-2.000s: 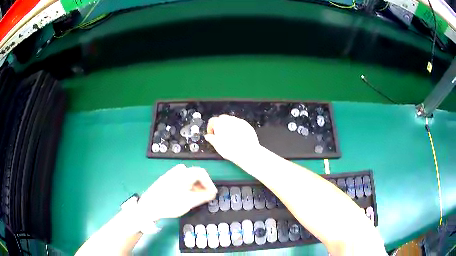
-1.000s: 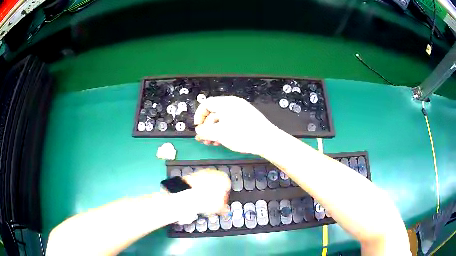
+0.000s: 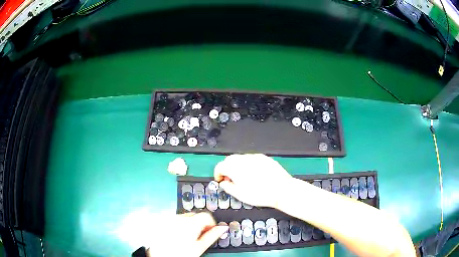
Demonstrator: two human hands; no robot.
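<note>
The slotted parts tray [image 3: 236,214] lies nearest me, with two rows of upright grey oblong parts [image 3: 259,232], some with blue marks. My right hand [image 3: 254,178] is over its upper row, fingertips bunched beside a pale disc [image 3: 213,185] on an oblong part near the left end. My left hand [image 3: 194,232] covers the left end of the lower row, thumb and finger extended towards each other. Whether either hand holds something is hidden. The loose-parts tray [image 3: 266,136] lies beyond, with dark and whitish discs [image 3: 296,122] heaped mostly left, along the back and right.
A white crumpled scrap [image 3: 177,166] lies on the green mat [image 3: 100,165] between the trays' left ends. Stacked black trays [image 3: 27,150] stand at the left edge. A metal post [image 3: 445,98] and a hanging cable are at the right. Yellow tape [image 3: 331,250] runs under the slotted tray.
My right hand has come back from the loose-parts tray to the slotted tray's upper row. My left hand has moved down and left to the lower row. The camera view has shifted.
</note>
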